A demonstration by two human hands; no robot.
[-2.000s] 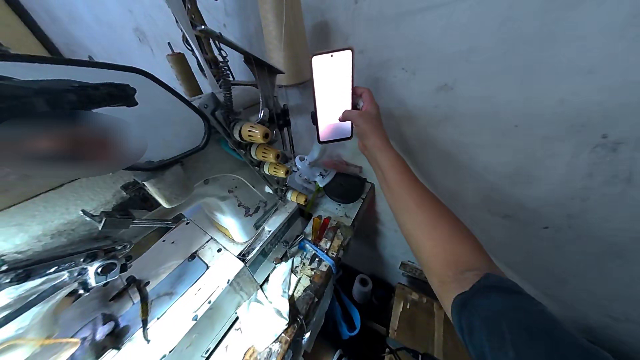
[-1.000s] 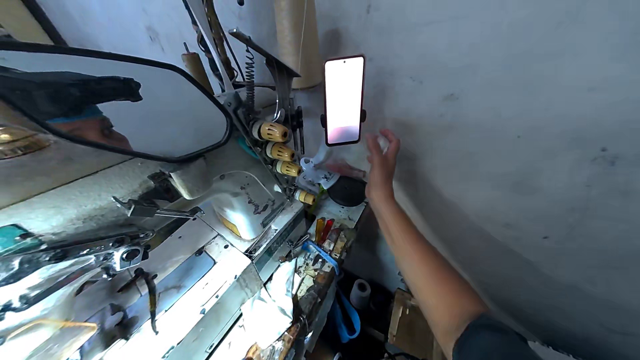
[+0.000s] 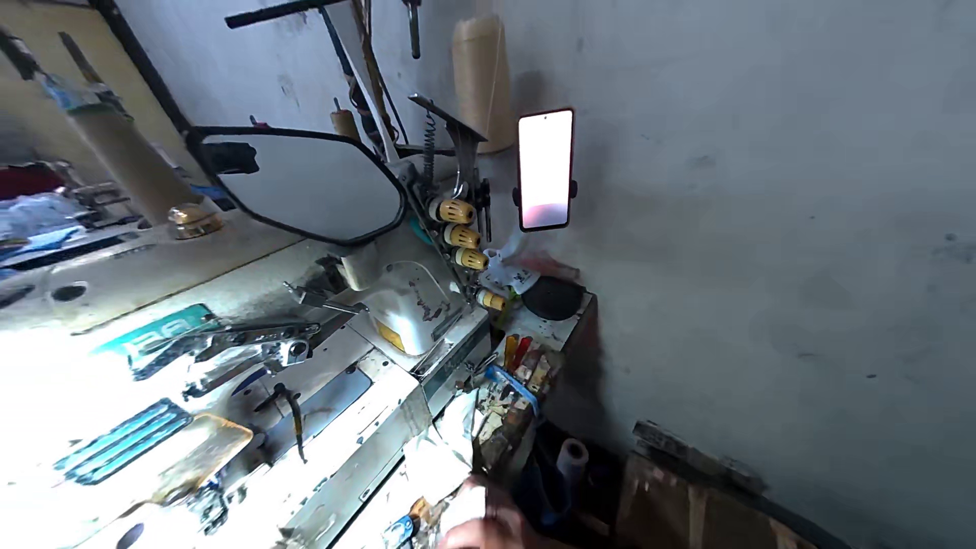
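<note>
My right hand (image 3: 488, 522) is low at the bottom edge, blurred and partly cut off, over the cluttered edge of the sewing machine table beside a white cloth or paper (image 3: 442, 454); what its fingers do is unclear. A lit smartphone (image 3: 545, 169) stands upright in a holder against the wall. The industrial sewing machine (image 3: 404, 305) fills the left, with yellow tension knobs (image 3: 471, 259) along its side. My left hand does not show.
A black-framed mirror (image 3: 305, 183) stands above the machine. A cardboard cone (image 3: 484, 84) is behind it. Red and yellow-handled tools (image 3: 518, 352) lie near a round black object (image 3: 553, 297). A thread spool (image 3: 572, 457) is below, left of a wooden box (image 3: 686, 496).
My right hand was at the phone, then drew away from it, and is now down by the table edge. The view has turned somewhat to the left.
</note>
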